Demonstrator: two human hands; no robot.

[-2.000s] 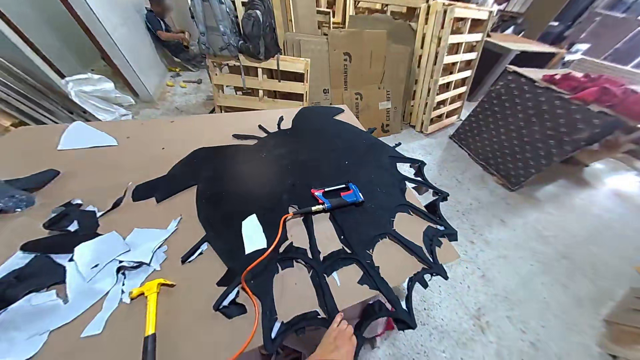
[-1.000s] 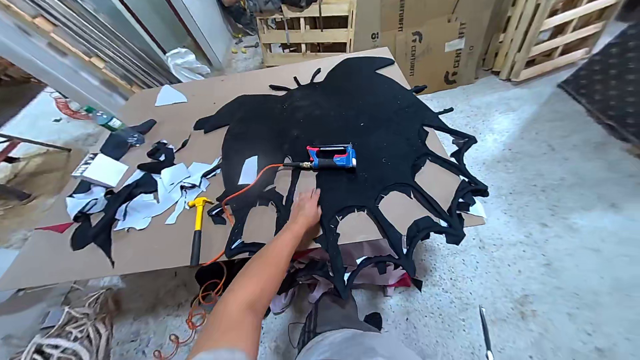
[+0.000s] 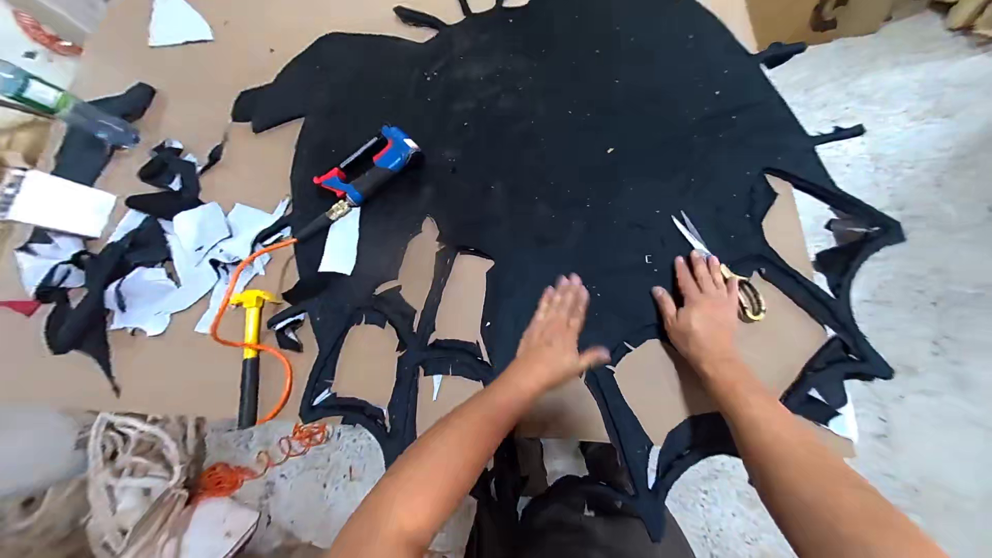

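A large black fabric piece with cut-out openings covers much of a brown board. My left hand lies flat on the fabric near its lower middle, fingers apart. To its right, my right hand rests palm down with spread fingers, its fingertips beside scissors with gold-coloured handles; whether they touch is unclear. A blue and red pneumatic stapler lies on the fabric's left part, joined to an orange air hose. A loose staple shows on the fabric left of my right hand.
A claw hammer with a yellow head lies at the board's near edge, the hose crossing it. White and black scraps, a white box and a plastic bottle are at the left. Coiled orange hose lies below the board.
The stapler has moved left across the fabric. My right hand and the scissors are now on the fabric's right part; neither shows there one second ago. The view is closer.
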